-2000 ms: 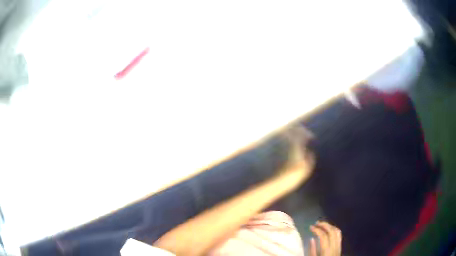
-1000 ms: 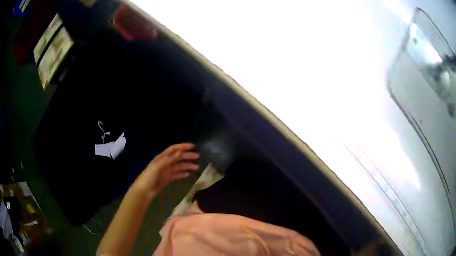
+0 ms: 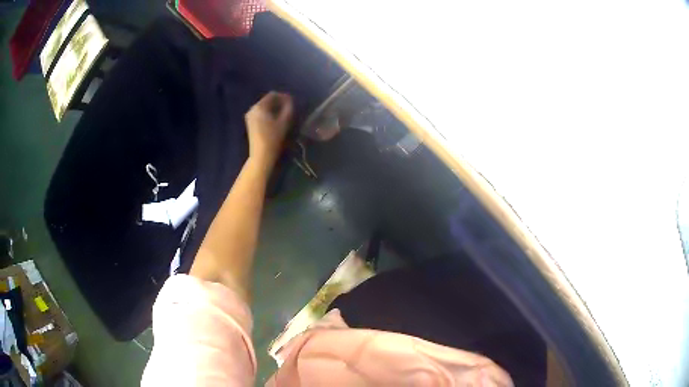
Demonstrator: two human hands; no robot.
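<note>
A large pile of dark fabric (image 3: 113, 166) lies low at the left, beside and below the table edge. My left hand (image 3: 270, 121) is over its right part, with fingers curled and closed on the dark fabric; the fingertips are slightly blurred. The forearm comes up from the bottom in a pale pink sleeve. A white paper-like scrap (image 3: 170, 211) and a thin white loop lie on the fabric. My right hand is out of the picture.
The white table (image 3: 544, 113), overexposed, fills the right side, with a pale wooden edge. A red perforated container (image 3: 223, 17) is at the top. A cardboard box (image 3: 49, 321) with scraps stands lower left. Green floor shows below my left hand. Dark cloth covers my lap.
The view has swung from the tabletop to the left side and floor. Since one second ago my left hand has moved up and forward, and its spread fingers have closed on the dark fabric.
</note>
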